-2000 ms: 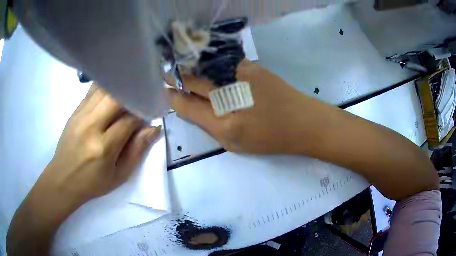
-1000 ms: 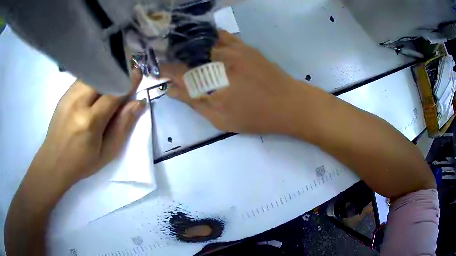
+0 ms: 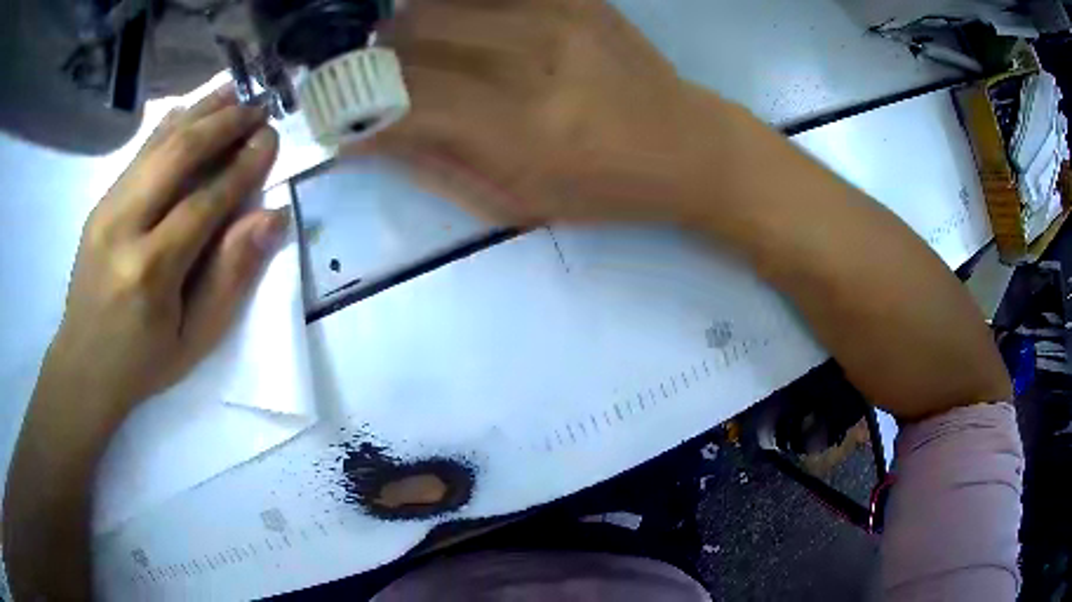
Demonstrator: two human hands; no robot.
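Note:
A white fabric panel [image 3: 265, 365] lies on the left of the table, with a folded edge and a corner near the dark worn patch. My left hand [image 3: 159, 253] rests on it with bent fingers, fingertips close to the shiny presser foot parts [image 3: 253, 82], and grips it near its edge. My right hand [image 3: 506, 100] is blurred, right of the ribbed cream-white knob [image 3: 356, 97]. Its fingertips are hidden behind the knob and machine head, so I cannot tell whether it holds anything. The machine head [image 3: 71, 71] fills the upper left.
The white table [image 3: 494, 329] has a printed ruler edge and a dark worn patch [image 3: 411, 488]. A yellow-brown box [image 3: 993, 171] with white scraps stands at the far right, near dark thin metal tools [image 3: 929, 47]. A dark, littered floor shows below the table edge.
The view has shifted, so the machine head and knob appear farther up and left. My right hand has moved up in the picture and is blurred. My left hand stays on the fabric.

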